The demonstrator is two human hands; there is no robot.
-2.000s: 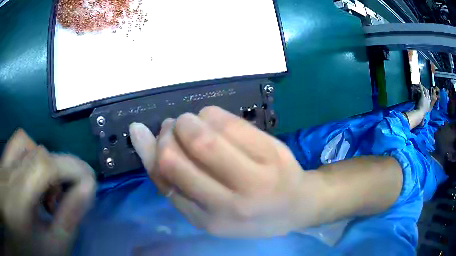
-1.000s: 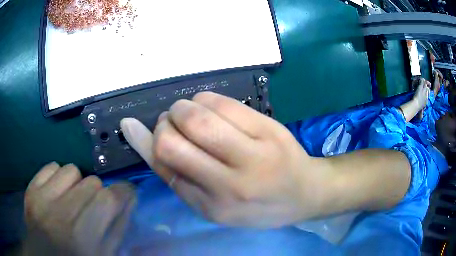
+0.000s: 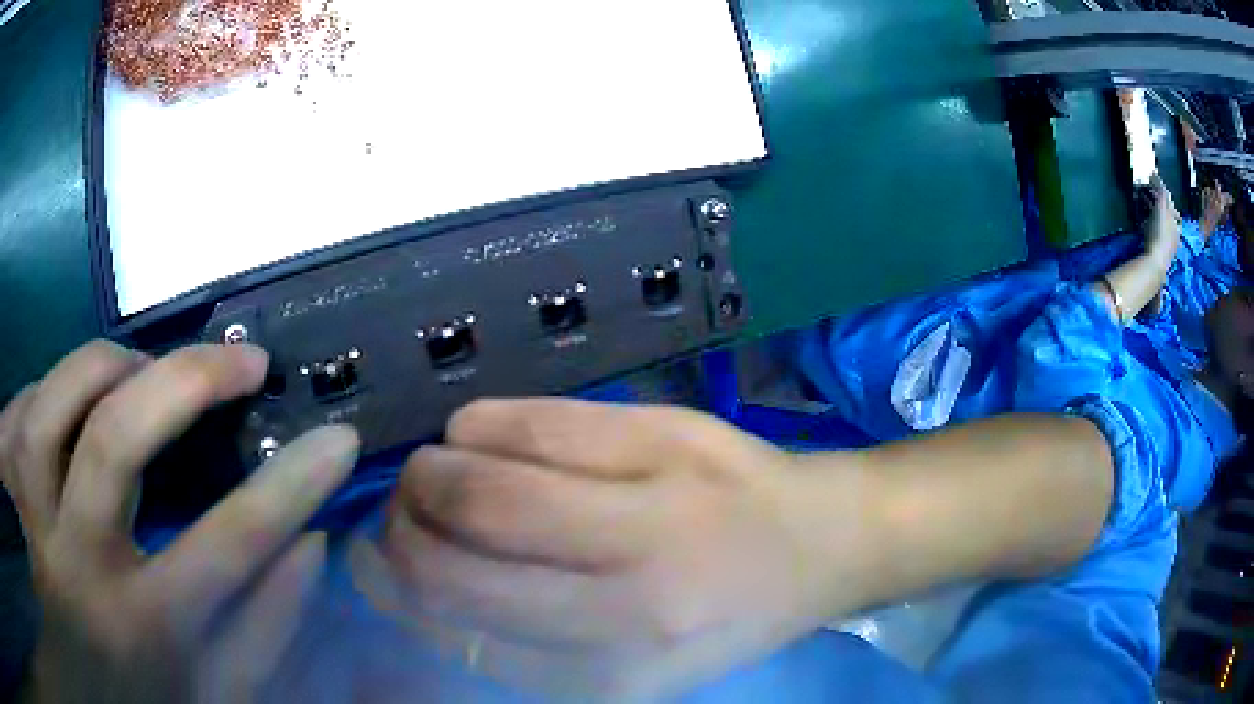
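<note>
The dark loading fixture [image 3: 502, 261] lies along the near edge of the white work plate [image 3: 454, 124]. Its row of small black nests with shiny points is exposed. Tiny copper parts [image 3: 206, 41] are heaped at the plate's upper left, with loose grains beside them. My left hand [image 3: 165, 509], partly blurred, has its index finger on the fixture's left end and its thumb at the near edge. My right hand [image 3: 619, 530] is curled just below the fixture. Its fingertips are hidden, so whether it holds a tiny part cannot be told.
The plate lies on a green bench [image 3: 880, 179]. A metal rail [image 3: 1128, 48] crosses the upper right. Other people's hands [image 3: 1155, 248] and blue sleeves are along the line at right. My blue smock is against the fixture's near side.
My right hand has come off the fixture towards me, uncovering the nests. My left hand has risen from below and opened from a curled shape onto the fixture's left end.
</note>
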